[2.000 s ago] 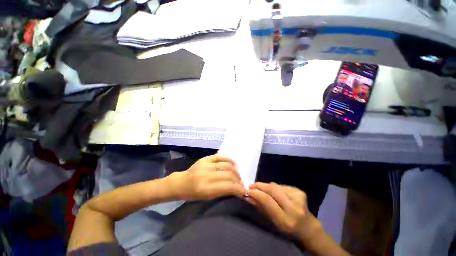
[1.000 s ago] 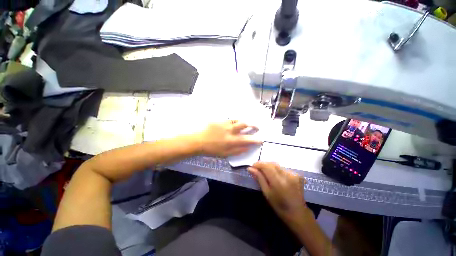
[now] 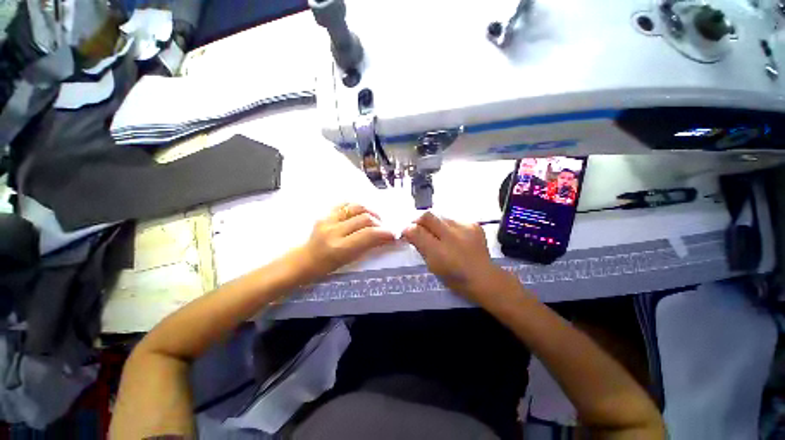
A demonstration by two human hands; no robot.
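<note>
A white fabric piece lies on the white machine bed just in front of the presser foot; its outline is washed out by the light. My left hand pinches its near edge from the left, fingertips together. My right hand pinches it from the right, close beside the left fingertips. The white sewing machine with a blue stripe stands over the work. How far the fabric reaches under the foot cannot be told.
A dark grey cut piece lies left of the machine, with a stack of white pieces behind it. A lit smartphone and slim black tool lie right. A grey measuring band runs along the front edge. Cloth heaps lie left.
Both hands have moved with the fabric from the table's front edge up to the presser foot. The left hand, flat on the cloth a second ago, now pinches it. The camera view has shifted.
</note>
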